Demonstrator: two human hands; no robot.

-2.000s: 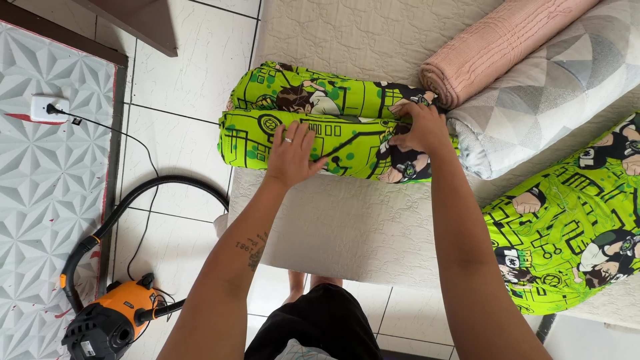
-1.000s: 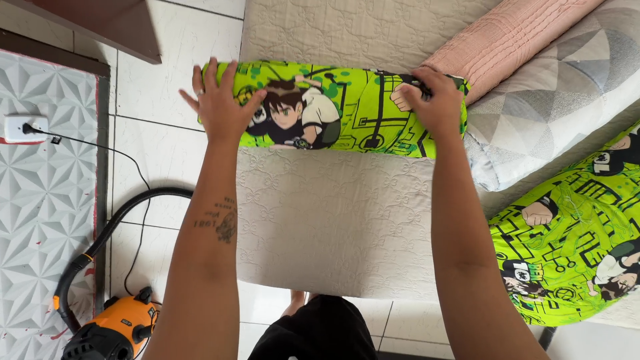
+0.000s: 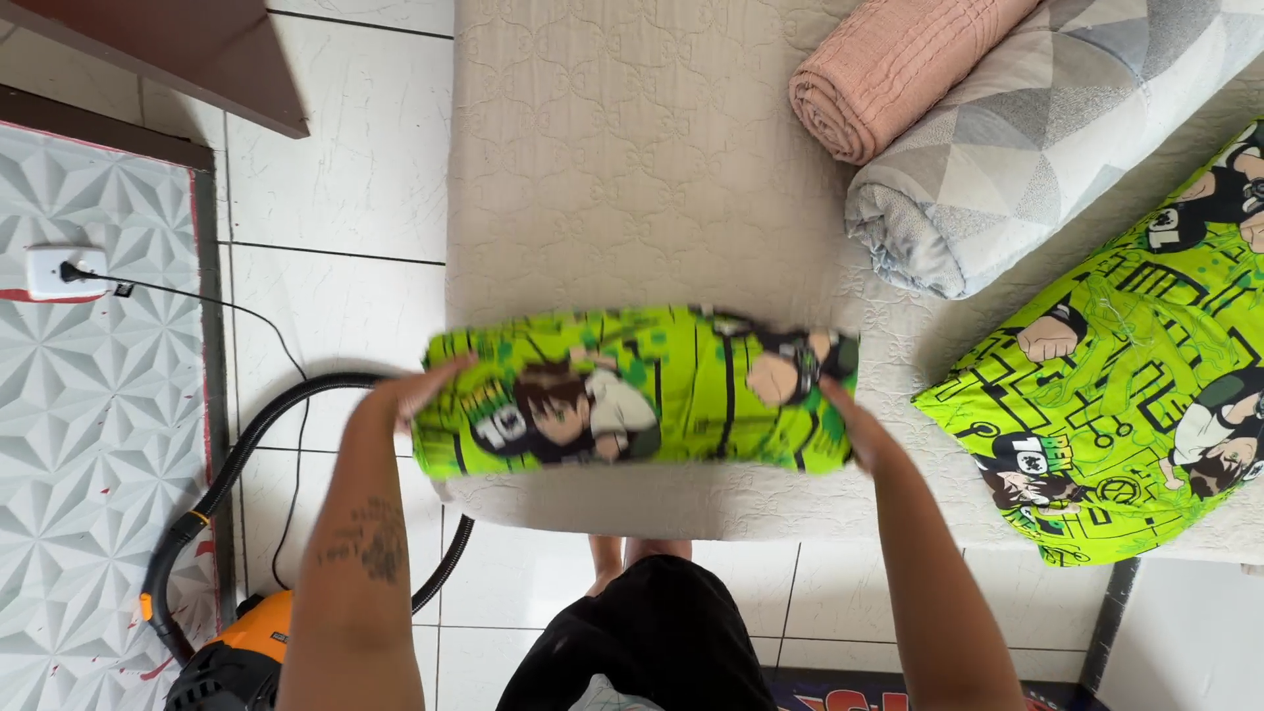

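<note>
A rolled bright green cloth with cartoon print (image 3: 681,395) is held between my two hands near the front edge of the bed. My left hand (image 3: 425,390) grips its left end, and my right hand (image 3: 857,425) presses the right end. The roll is slightly blurred, and whether it touches the bed cannot be told. Under and behind it spreads the beige quilted bed cover (image 3: 632,168). A matching green printed pillow or bundle (image 3: 1126,395) lies on the bed at the right.
A pink rolled blanket (image 3: 889,79) and a grey-and-white patterned roll (image 3: 1027,148) lie at the back right. An orange and black vacuum cleaner (image 3: 237,652) with a black hose (image 3: 257,425) stands on the tiled floor at left. Its cord crosses toward a wall socket (image 3: 64,272).
The green cloth has gone from a partly rolled bundle to one compact roll. Both hands have brought it away from the pink and grey rolls, toward my body.
</note>
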